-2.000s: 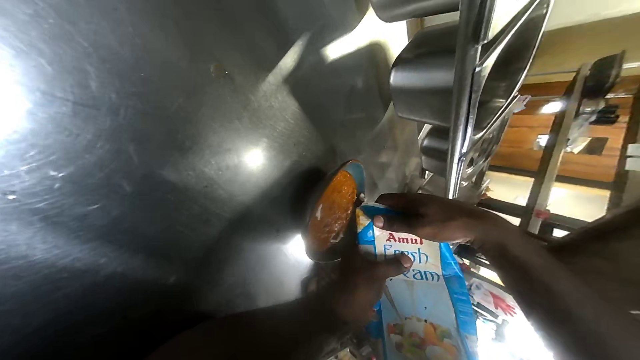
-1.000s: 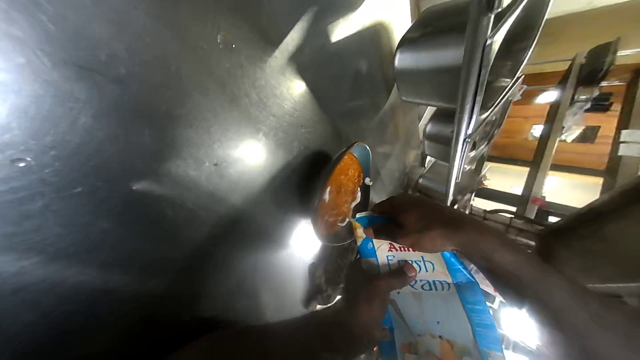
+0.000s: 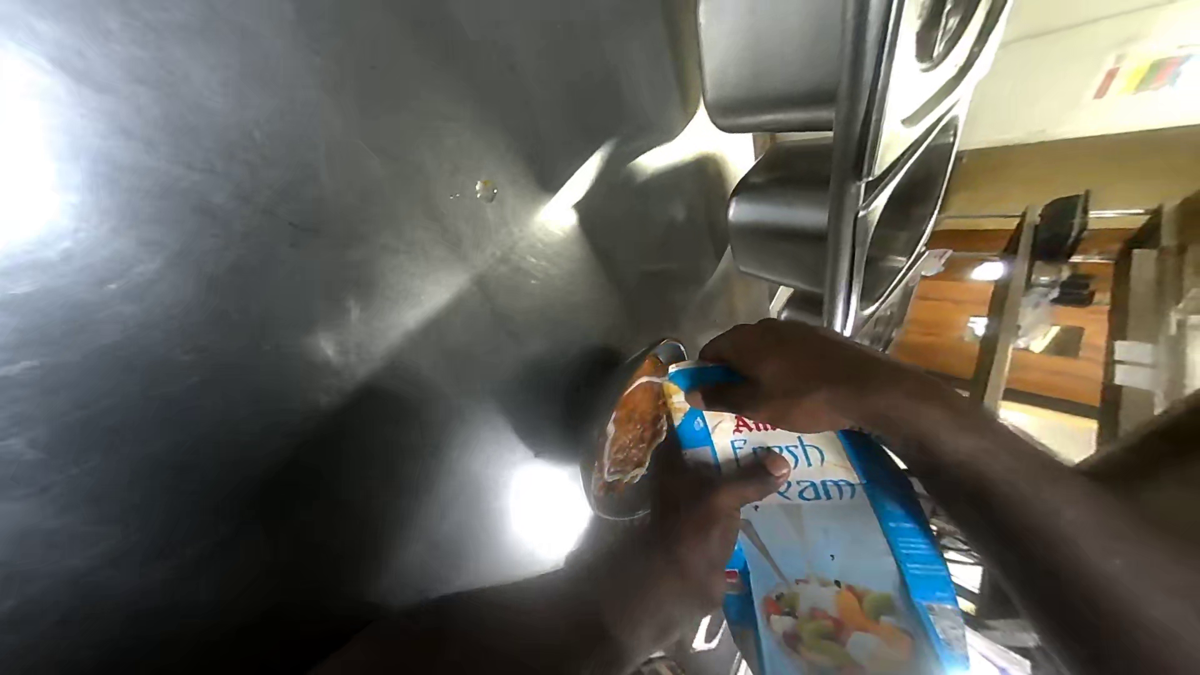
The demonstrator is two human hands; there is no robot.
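Note:
A large blue and white carton of Amul fresh cream [image 3: 825,553] is held in both hands, with its top corner over the edge of a small bowl. My left hand [image 3: 694,525] grips the carton's left side, its thumb across the printed front. My right hand [image 3: 787,375] closes around the top end near that corner. Orange-brown gravy [image 3: 637,427] fills the bowl [image 3: 600,487], and a white line of cream runs along its surface. The carton and my left hand hide part of the bowl.
A broad stainless steel surface [image 3: 328,234] takes up the left, with a small spill [image 3: 486,190] on it. Deep steel food pans [image 3: 783,211] hang in a metal frame [image 3: 848,169] at the upper right. Beyond stands a rack [image 3: 1008,309] against wood panelling.
The white line on the gravy has grown longer, now curving along the bowl's left side. Both hands have kept hold of the carton. The view has shifted somewhat.

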